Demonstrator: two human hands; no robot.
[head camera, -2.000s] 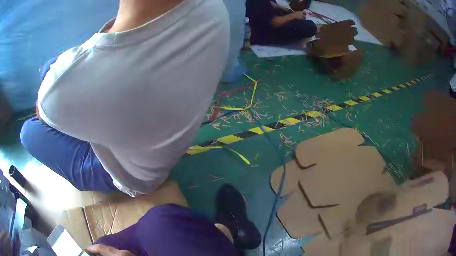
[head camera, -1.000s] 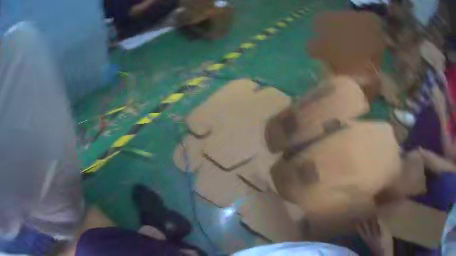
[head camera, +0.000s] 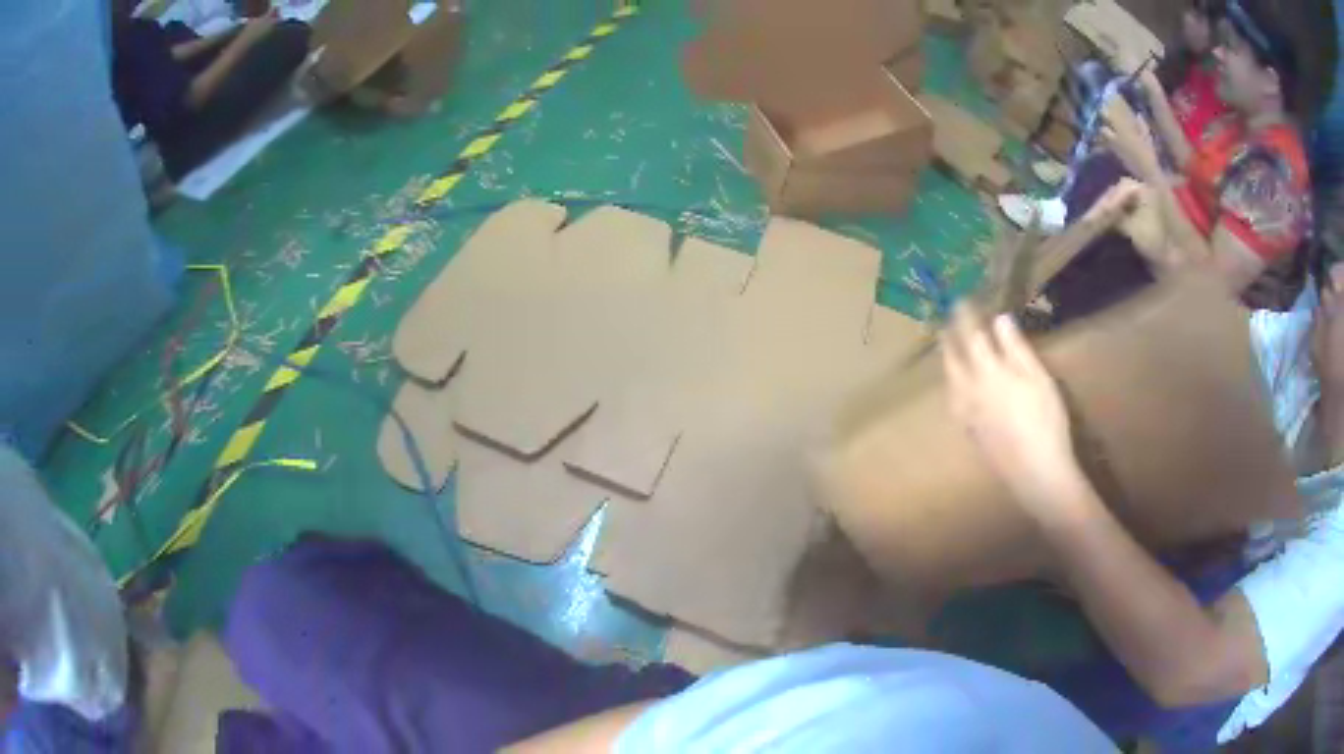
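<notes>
Neither of my hands is in the picture. A light blue sleeve (head camera: 870, 707) with a bit of bare forearm crosses the bottom edge; its hand is cut off. Nearest in front of me, brown die-cut corrugated blanks (head camera: 634, 324) lie overlapping on the green floor, past my purple-covered knee (head camera: 398, 633). At right, a brown corrugated piece (head camera: 1164, 427), blurred, is held by another person's hand (head camera: 1017, 413), whose arm comes in from the right edge. I cannot tell if it is a folded box or a flat piece.
An open brown box (head camera: 848, 148) stands behind the blanks. Black-yellow tape (head camera: 347, 295) crosses the green floor at left, with yellow strapping (head camera: 229, 317) and scattered scraps. People sit at upper left and right, one in a red top (head camera: 1253, 177). A pale garment (head camera: 59, 589) shows at lower left.
The view has swung right. The neighbour in the pale top has slid to the left edge, and the blanks are now central. The neighbour's hand at right has moved up onto the brown piece.
</notes>
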